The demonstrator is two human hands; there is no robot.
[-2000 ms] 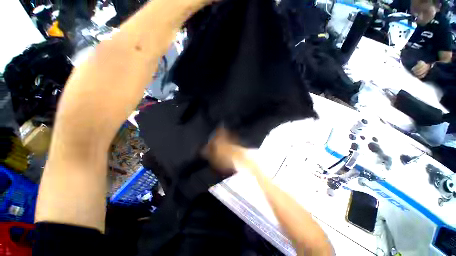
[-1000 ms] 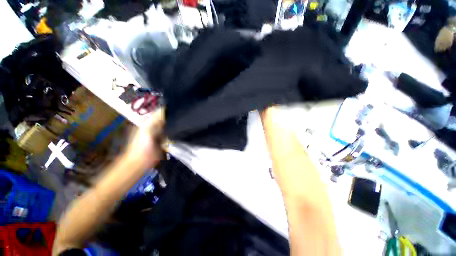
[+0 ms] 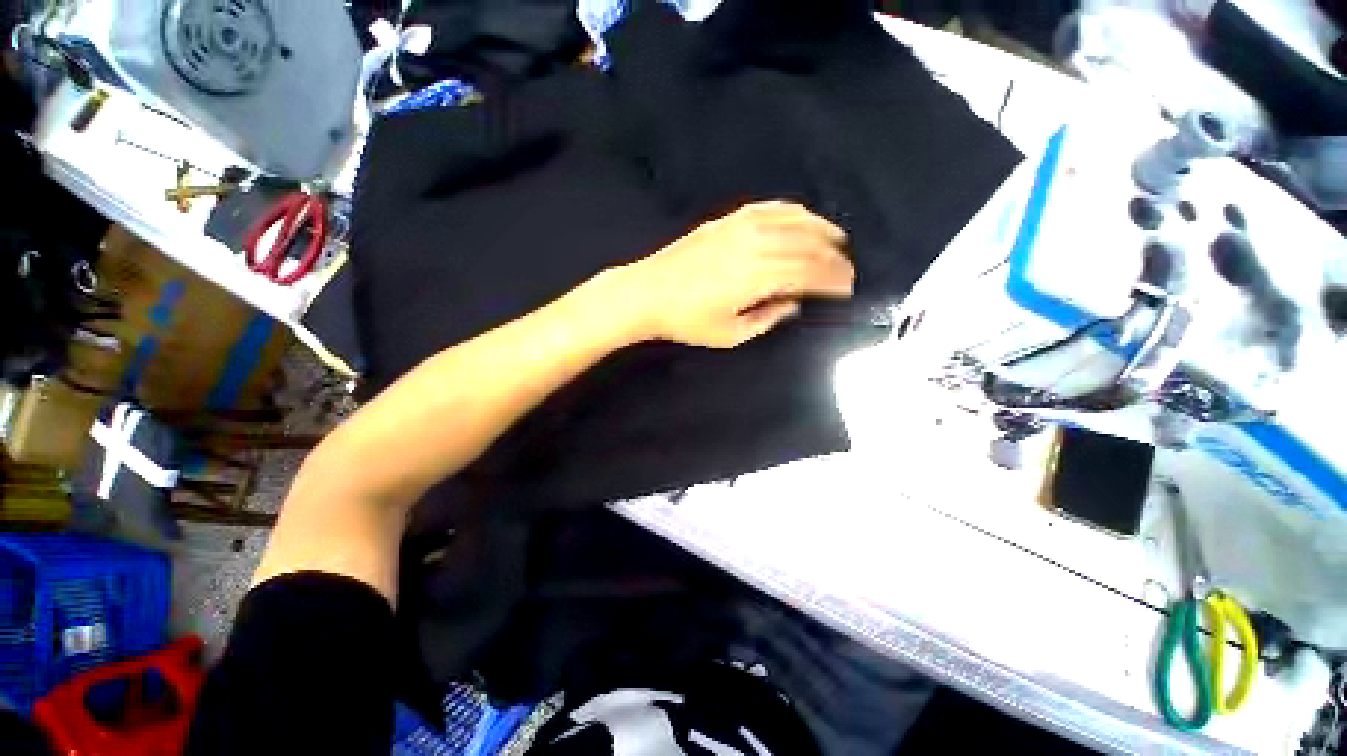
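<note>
The black fabric garment piece (image 3: 502, 251) lies spread over the white table, draping over its front edge at the left. My left hand (image 3: 761, 273) rests palm down on its right part, fingers slightly bent, thumb apart, with no fold seen gripped. My right hand is out of the picture. The sewing machine (image 3: 1078, 266), white with a blue stripe, stands right of the fabric. Small shiny metal parts (image 3: 883, 315) show by the fabric's right edge; the needle cannot be made out.
A smartphone (image 3: 1098, 480) and green-and-yellow-handled shears (image 3: 1204, 650) lie at right. Red-handled scissors (image 3: 287, 236) lie at left, below a grey vented housing (image 3: 244, 74). A blue crate (image 3: 89, 606) and a red one (image 3: 126, 702) stand on the floor at lower left.
The fabric, lifted and folded between both hands a second ago, now lies spread on the table. My left hand has moved right onto it; my right hand has left the picture. The view has shifted.
</note>
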